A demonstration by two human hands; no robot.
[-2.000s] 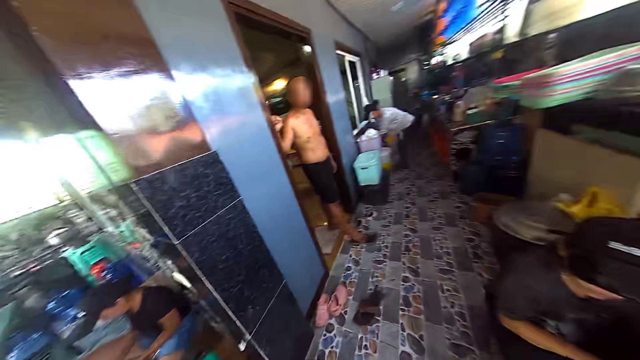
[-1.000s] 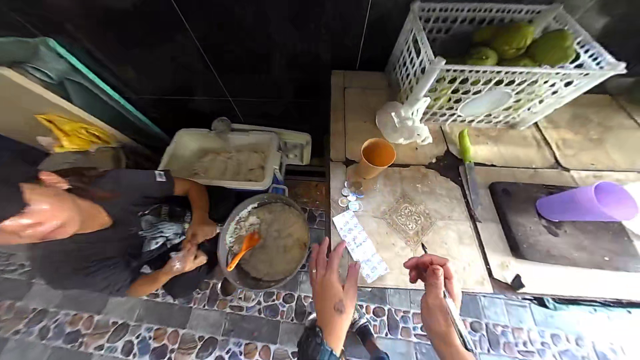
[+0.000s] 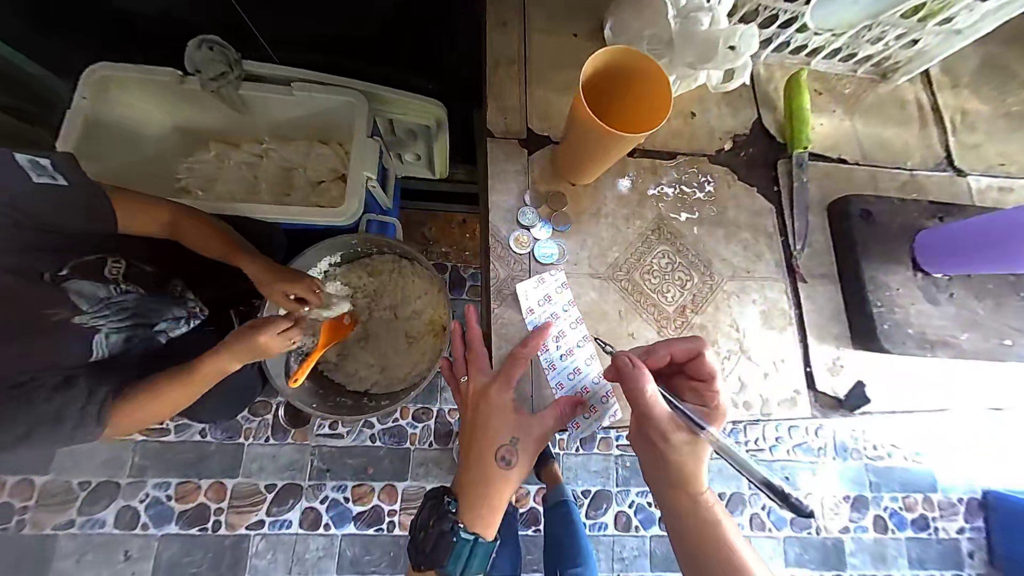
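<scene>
A printed paper strip (image 3: 572,352) lies on the tiled tabletop (image 3: 744,336), its lower end at the table's front edge. My left hand (image 3: 508,416), fingers spread, rests its thumb and index finger over the strip; a watch is on the wrist. In my right hand (image 3: 676,400) is a ballpoint pen (image 3: 736,460), its tip pointing at the strip's right edge; whether it touches cannot be told. Several coins (image 3: 542,229) lie just beyond the strip. Behind them stands an orange plastic cup (image 3: 612,116).
At left a person's hands (image 3: 280,316) work over a large metal pot (image 3: 384,320) with an orange spatula (image 3: 322,348). Beyond is an open cooler box (image 3: 216,152). A green-handled knife (image 3: 798,160), a dark board (image 3: 904,276) with a purple cup (image 3: 972,244), and a white plastic basket (image 3: 880,36) are on the table.
The view has swung from a walkway down to the table. Since one second ago, my left hand has come over the paper strip and the pen tip has moved close to its right edge.
</scene>
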